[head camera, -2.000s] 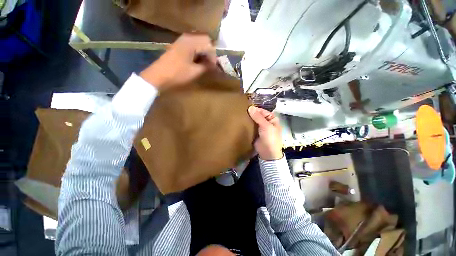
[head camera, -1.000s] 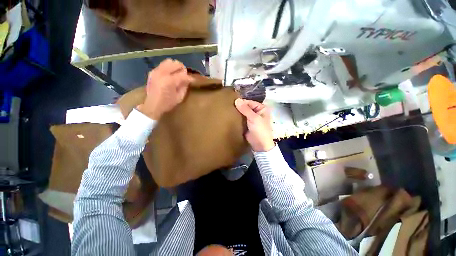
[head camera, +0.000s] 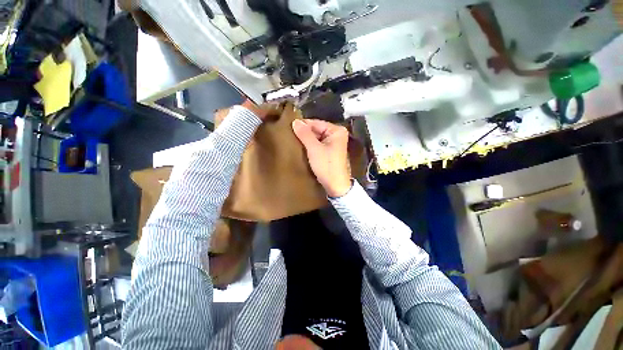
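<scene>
A brown leather panel (head camera: 273, 174) hangs from the sewing machine's needle area over my lap. Its upper edge is folded and bunched beside the presser foot (head camera: 290, 92). My right hand (head camera: 324, 152) pinches the panel near that edge, just below the needle area. My left hand (head camera: 251, 111) is at the panel's upper left edge, mostly hidden behind my sleeve and the leather, so its fingers and grip do not show. The white sewing machine (head camera: 410, 41) fills the top of the view.
A green spool or knob (head camera: 575, 79) is on the machine at the right. A tray (head camera: 526, 212) holds a thin stick. Crumpled brown pieces (head camera: 567, 280) lie at the lower right. Blue bins (head camera: 51, 301) and metal racks are at the left. Another brown panel (head camera: 149, 195) lies behind my left arm.
My view has moved closer to the needle area. My left hand has moved from above the panel to its upper edge by the machine. My right hand still pinches the panel, whose edge is now bunched.
</scene>
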